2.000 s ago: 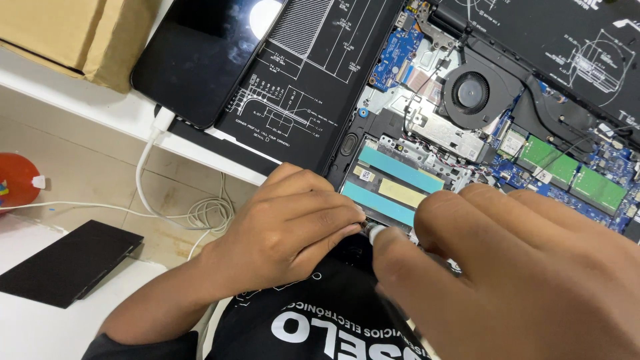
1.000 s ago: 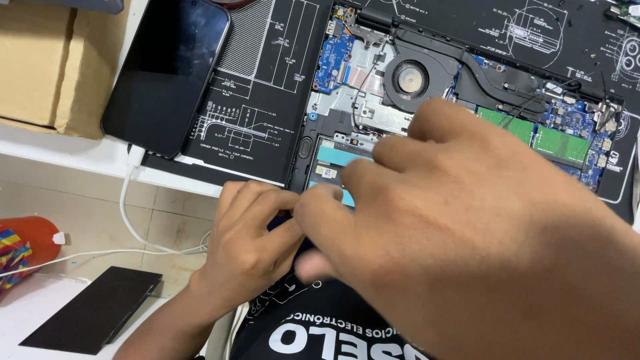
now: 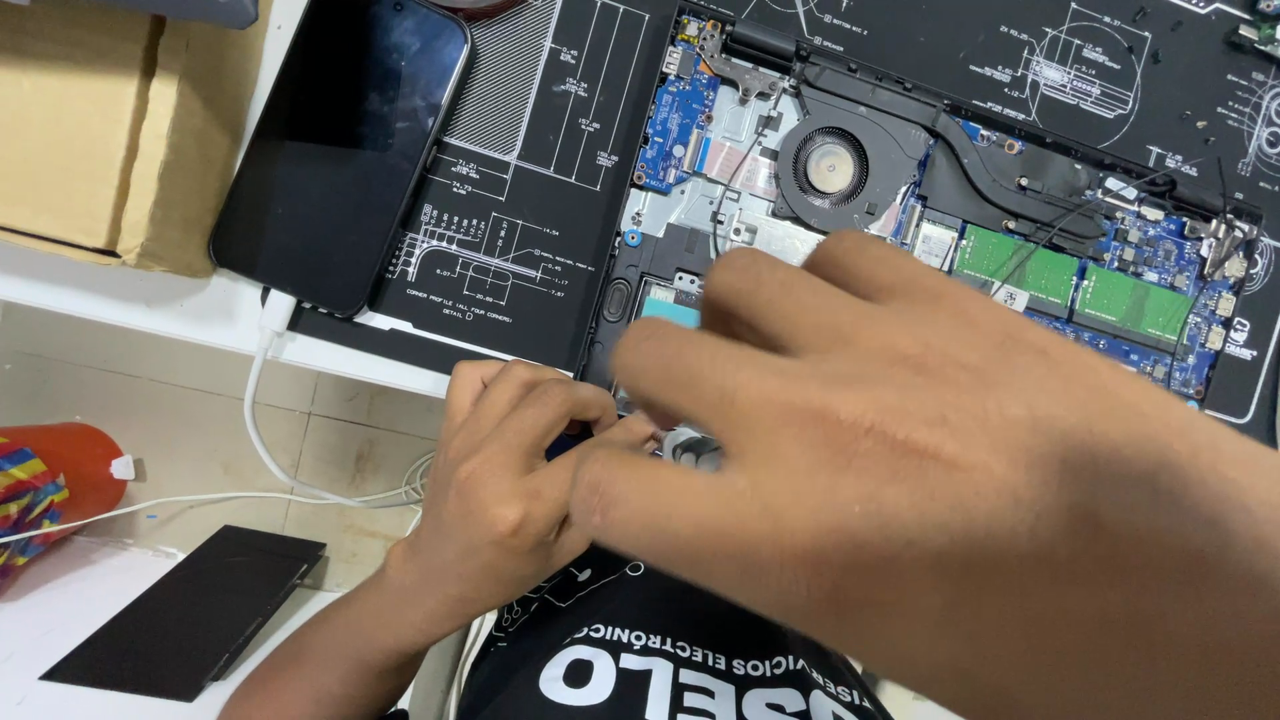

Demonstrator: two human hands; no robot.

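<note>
An opened laptop base lies on a black printed work mat, its cooling fan, blue circuit boards and green-covered memory modules exposed. My left hand is at the base's near left corner, fingers bent and close together; what its fingertips touch is hidden. Over the base's near part reaches my right hand, fingers curled. A small grey, shiny round object shows between its thumb and fingers, only partly visible. A teal strip peeks out beside the right knuckles.
A black smartphone with a white cable plugged in lies on the mat's left. Beside it stands a cardboard box. Lower left are a flat black panel and a red container. Small dark bits lie on the mat at upper right.
My right hand now covers more of the laptop's near part than two seconds ago, when the teal strips showed fully. My left hand remains at the near corner. The view has shifted somewhat.
</note>
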